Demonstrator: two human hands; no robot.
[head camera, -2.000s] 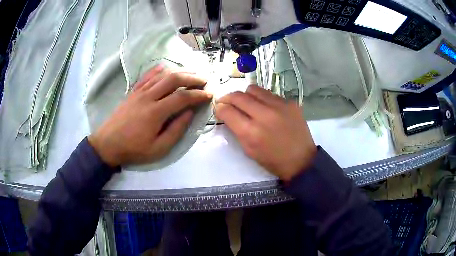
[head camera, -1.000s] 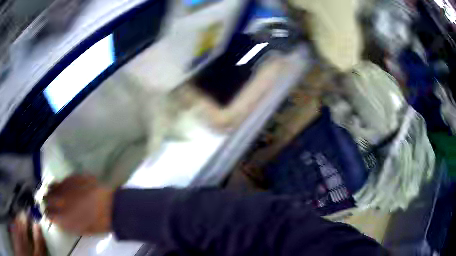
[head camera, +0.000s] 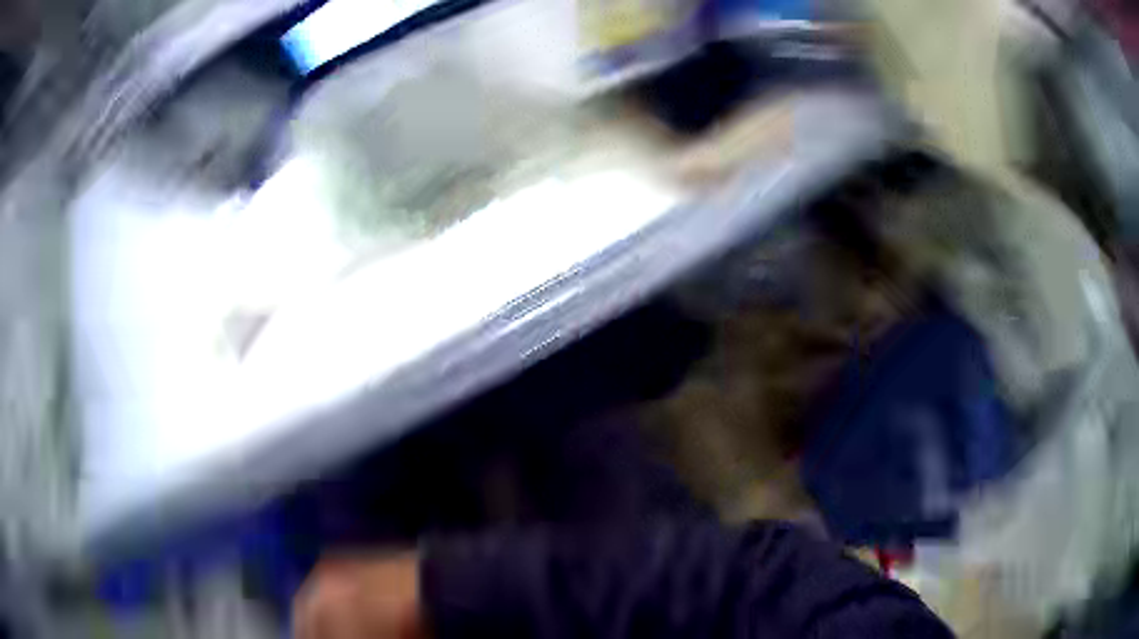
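The view is strongly blurred. My right hand (head camera: 360, 599) is at the bottom edge, in front of the table's front edge, partly cut off and blurred; its fingers and anything in them cannot be made out. My left hand is not in view. Pale grey-green cloth (head camera: 419, 137) lies on the white machine table (head camera: 412, 318) below the sewing machine's pale body (head camera: 500, 56). The needle area is too blurred to read.
The ruler-marked table edge (head camera: 537, 306) runs diagonally up to the right. A dark phone (head camera: 706, 85) lies near the table's upper right. A dark blue crate (head camera: 918, 424) stands on the floor at right, with pale cloth (head camera: 1062, 275) beside it.
My right hand has left the machine and dropped below the table's front edge. My left hand has gone out of view. The view has swung to the right and shows more floor.
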